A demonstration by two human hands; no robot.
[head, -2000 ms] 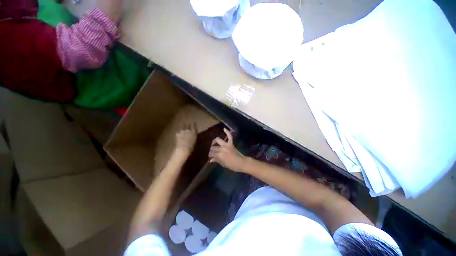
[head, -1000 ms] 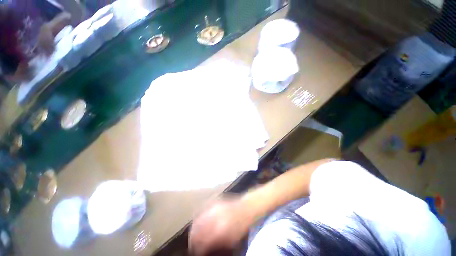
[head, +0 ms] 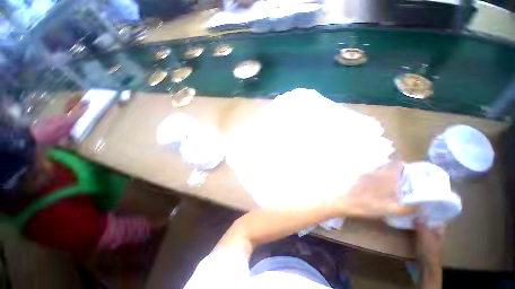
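Note:
A white wrapped piece [head: 430, 189] stands near the bench's right end, between my hands. My left hand [head: 375, 192] reaches across over the tissue and holds its left side. My right hand [head: 430, 234] is at its near lower side, blurred, fingers partly hidden by the piece. Another wrapped piece [head: 462, 151] stands just behind it. The large white tissue stack [head: 305, 147] lies mid-bench, overexposed. Two more wrapped pieces [head: 202, 145] sit left of the stack.
A green conveyor belt [head: 299, 62] runs behind the bench, carrying several gold ornaments [head: 414, 86]. A person in red and green [head: 68, 209] is at the left, a hand near a white stack [head: 96, 112]. The cardboard-covered bench edge [head: 361, 244] runs in front of me.
The view has swung from the carton at the left to the bench and its right end. My hands have left the carton and are now on a wrapped piece.

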